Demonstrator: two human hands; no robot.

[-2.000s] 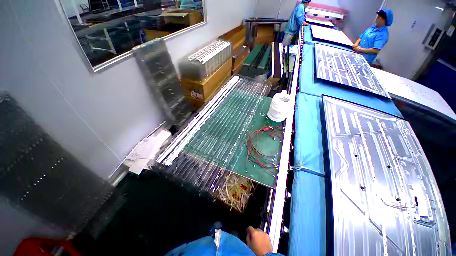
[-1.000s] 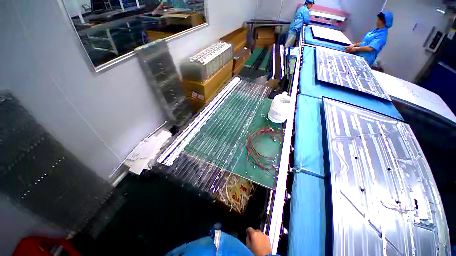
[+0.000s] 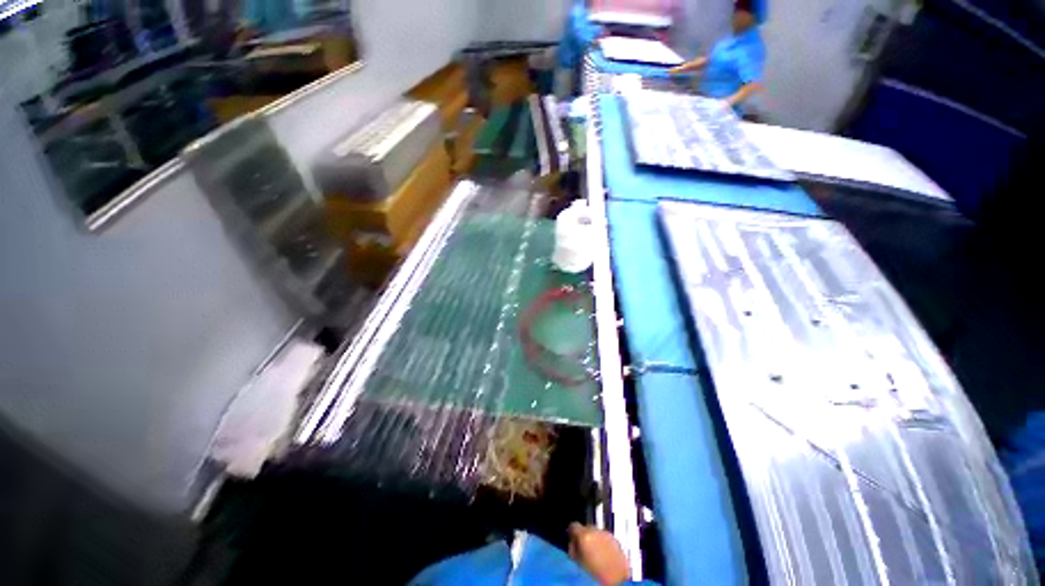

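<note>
A large silvery back panel (image 3: 825,378) with ribs and small dark spots lies on blue pads (image 3: 665,435) at the right. A smaller part of my right hand (image 3: 602,555) shows at the bottom edge, beside the white rail (image 3: 619,458). Its fingers look curled, but blur and the frame edge hide whether it holds anything. My left hand is not in view. Long thin light strips (image 3: 424,309) lie side by side on the green mat (image 3: 539,401). A red-brown wire loop (image 3: 531,332) and a white roll (image 3: 573,237) are on the mat near the rail.
Another panel (image 3: 699,135) lies farther up the line, with a white board (image 3: 854,160) beside it. A person in blue (image 3: 733,63) stands at the far right side; another is partly visible at the back. Cartons (image 3: 384,223) stand left. Blue cloth (image 3: 1029,458) shows at the right edge.
The view has swung to the right and blurred, so the table, line and panels appear farther left. Blue cloth now shows at the right edge. My right hand stays low by the rail.
</note>
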